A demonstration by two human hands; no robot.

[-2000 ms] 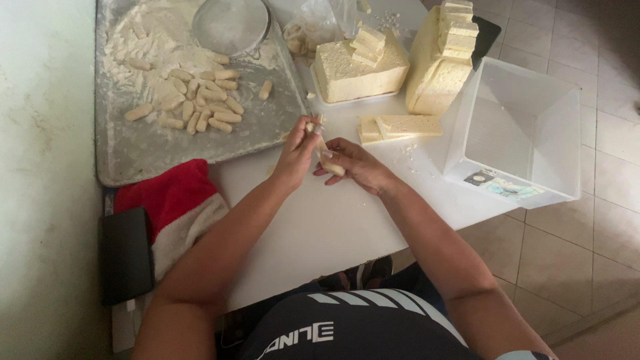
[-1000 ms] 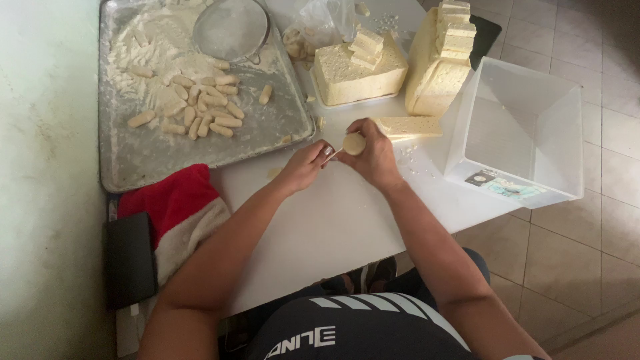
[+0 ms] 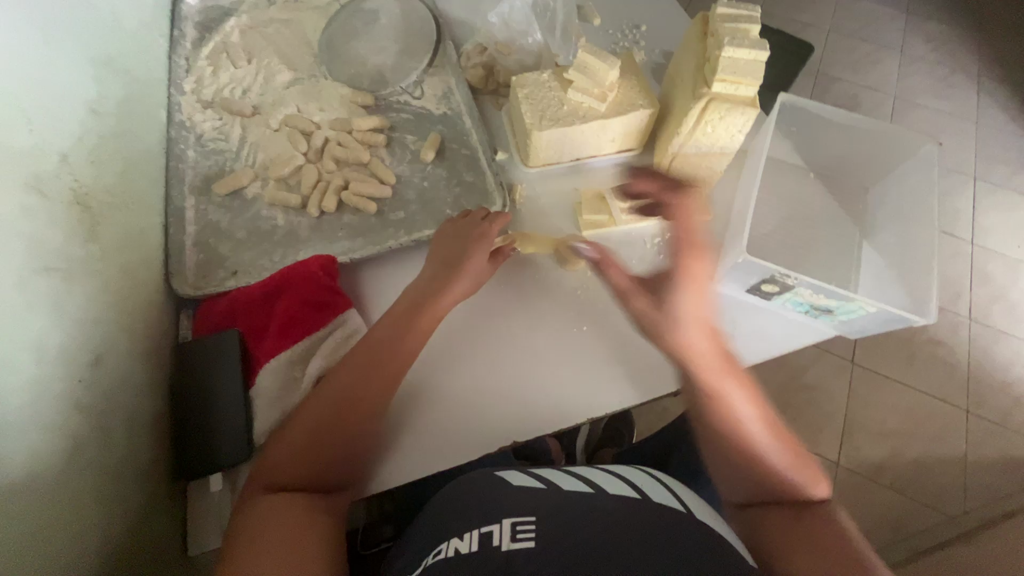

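Observation:
My left hand (image 3: 472, 252) pinches one end of a strip of pale dough (image 3: 536, 242), held over the white table near the tray's corner. At the strip's other end is my right hand (image 3: 660, 264), blurred, its fingers spread and its thumb at a rounded dough lump (image 3: 570, 253). Whether the right hand grips the lump cannot be told. Just behind the right hand lie cut cheese slices (image 3: 608, 210). Several short dough sticks (image 3: 344, 156) lie on the floured metal tray (image 3: 336, 244).
A round sieve (image 3: 380, 44) rests on the tray. Behind my hands stand a cheese block (image 3: 584, 108) and a taller block (image 3: 708, 96). An open clear plastic bin (image 3: 840, 208) is at the right. A red and white cloth (image 3: 280, 320) and a dark device (image 3: 212, 404) lie at the left.
One second ago my hands were close together around the dough. My right hand has opened its fingers, and a strip now spans the gap between the hands.

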